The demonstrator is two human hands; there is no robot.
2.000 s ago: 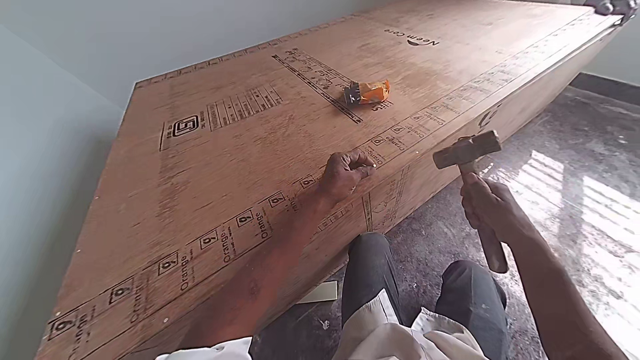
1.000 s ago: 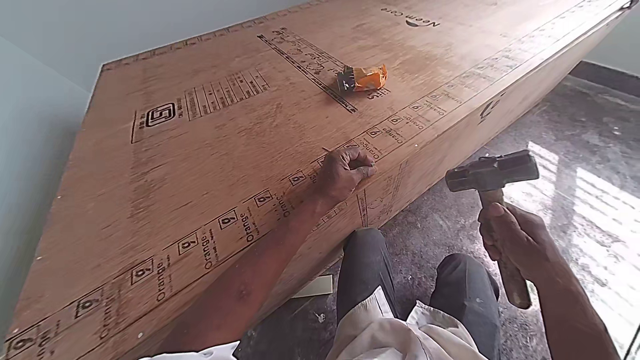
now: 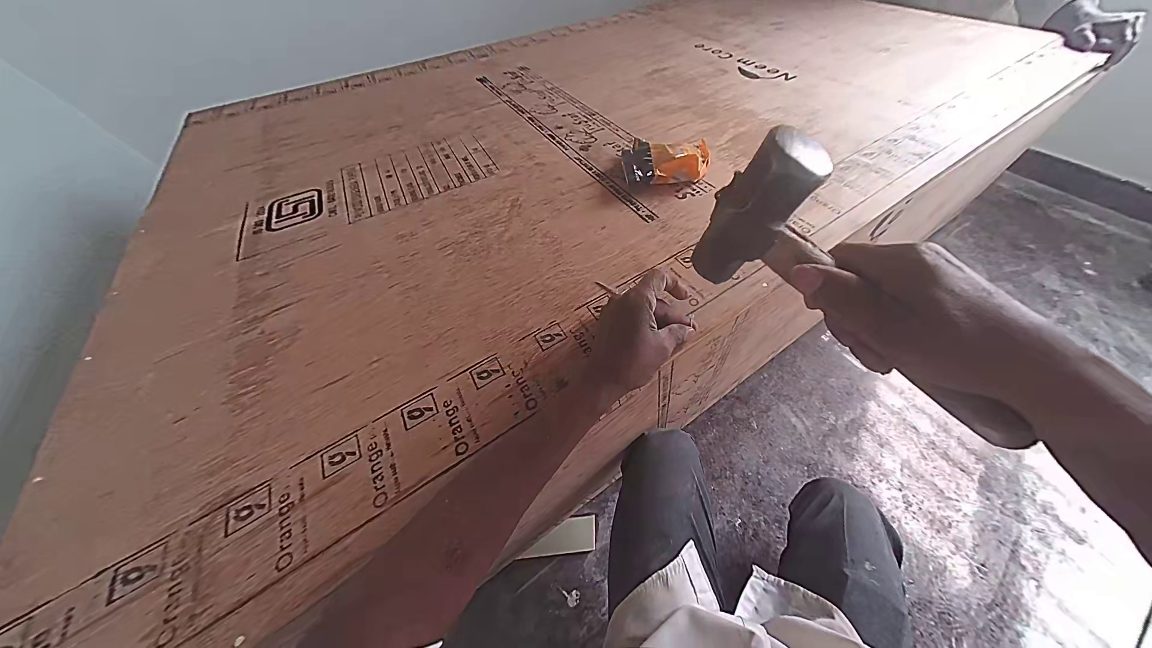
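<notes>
My right hand (image 3: 909, 315) grips the wooden handle of a sledge hammer (image 3: 760, 202), its metal head raised above the panel's near edge, just right of my left hand. My left hand (image 3: 643, 328) rests at the edge of a large printed plywood panel (image 3: 387, 297), thumb and fingertips pinched together. A thin, nail-like piece (image 3: 607, 288) sticks out beside its fingers on the far side. What lies between the fingertips is too small to tell. Beyond my hands, an orange and black plastic packet (image 3: 666, 164) lies crumpled on the plywood.
The plywood tops a box-like structure whose side (image 3: 720, 360) drops to the stained floor (image 3: 972, 504). A pale flat offcut (image 3: 562, 538) lies on the floor by my knee. Walls stand behind and at left. Another person's hand (image 3: 1093, 31) is at the far right corner.
The hammer has moved left and is now close to my left hand, its head tilted; before, it was over the floor at right. My left hand stays at the panel's edge.
</notes>
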